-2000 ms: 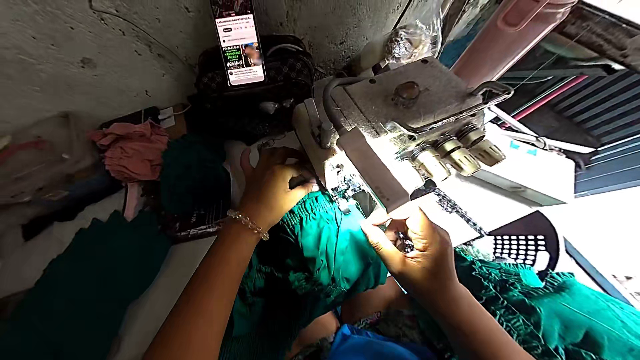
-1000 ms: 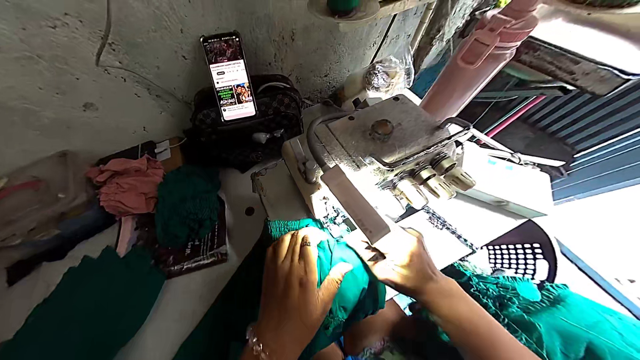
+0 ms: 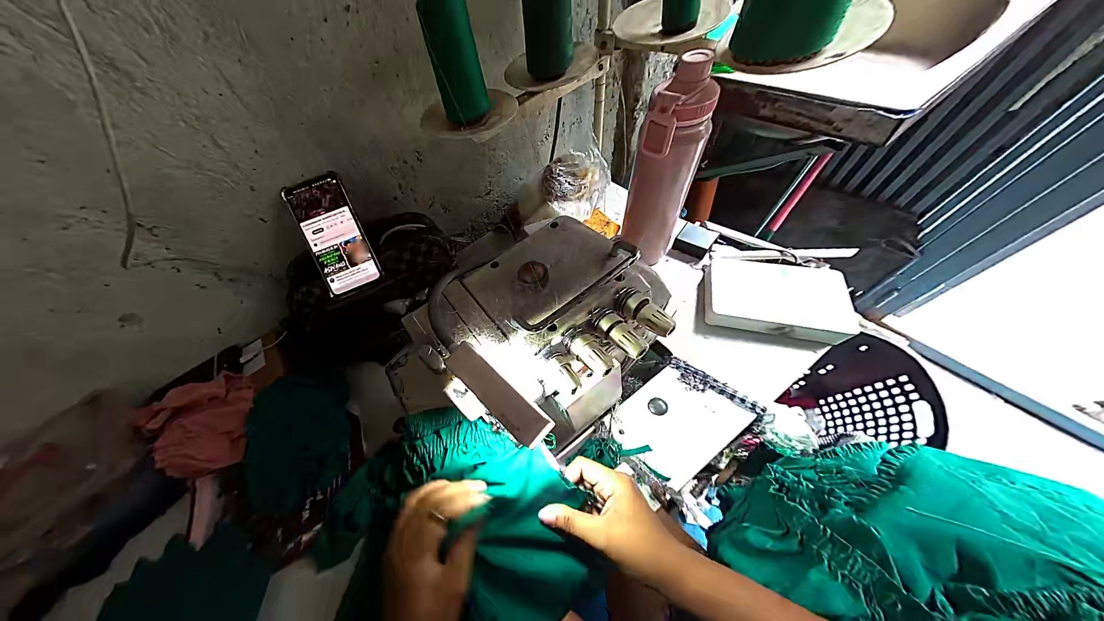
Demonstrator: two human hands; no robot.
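A serger sewing machine (image 3: 535, 302) stands in the middle with its lamp lit. Green gathered fabric (image 3: 509, 483) runs from under the machine's front down over the lap. On the left part of this fabric lies my left hand (image 3: 435, 535), blurred, with fingers bent; whether it grips cloth is not plain. My right hand (image 3: 617, 517) pinches the fabric's right edge between thumb and fingers, just below the machine. The needle area is hidden behind the lamp bar (image 3: 498, 392).
Green thread cones (image 3: 457, 60) stand above the machine. Behind it are a pink bottle (image 3: 668, 164) and a phone (image 3: 332, 233) propped on a dark bag. A white box (image 3: 780, 297), a black perforated basket (image 3: 880, 397) and more green fabric (image 3: 914, 535) lie right; pink cloth (image 3: 203, 423) lies left.
The view has tilted up, bringing the thread cones in. My left hand, beside the needle area two seconds ago, is now lower on the fabric. My right hand stays at the cloth's right side.
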